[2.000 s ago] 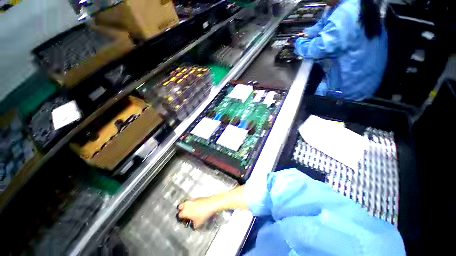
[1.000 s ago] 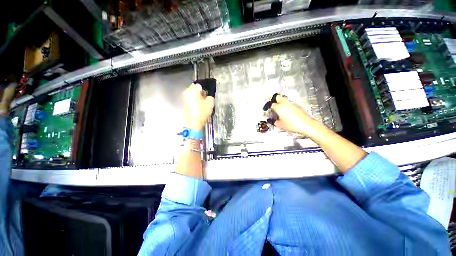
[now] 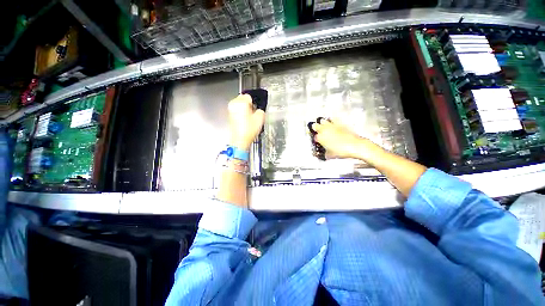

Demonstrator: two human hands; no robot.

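My left hand (image 3: 244,122), with a blue band at the wrist, holds a black piece (image 3: 257,99) at its fingertips above the metal divider on the line. What the piece is, I cannot tell. My right hand (image 3: 333,138) holds several small black parts (image 3: 317,142), perhaps capacitors, over the clear blister tray (image 3: 287,113). The tray lies on the line between the rails. The parts are too blurred to count.
A green circuit board with white blocks (image 3: 517,72) sits in a dark-red-sided carrier at the right. Another green board (image 3: 74,149) is at the left. A shiny metal plate (image 3: 197,131) lies left of the tray. Clear trays (image 3: 209,27) stand behind the rail. A black bin (image 3: 83,269) is lower left.
Over the last second, my right hand has closed in on the black parts, and the loose one below it no longer shows apart. My left hand still holds the black piece.
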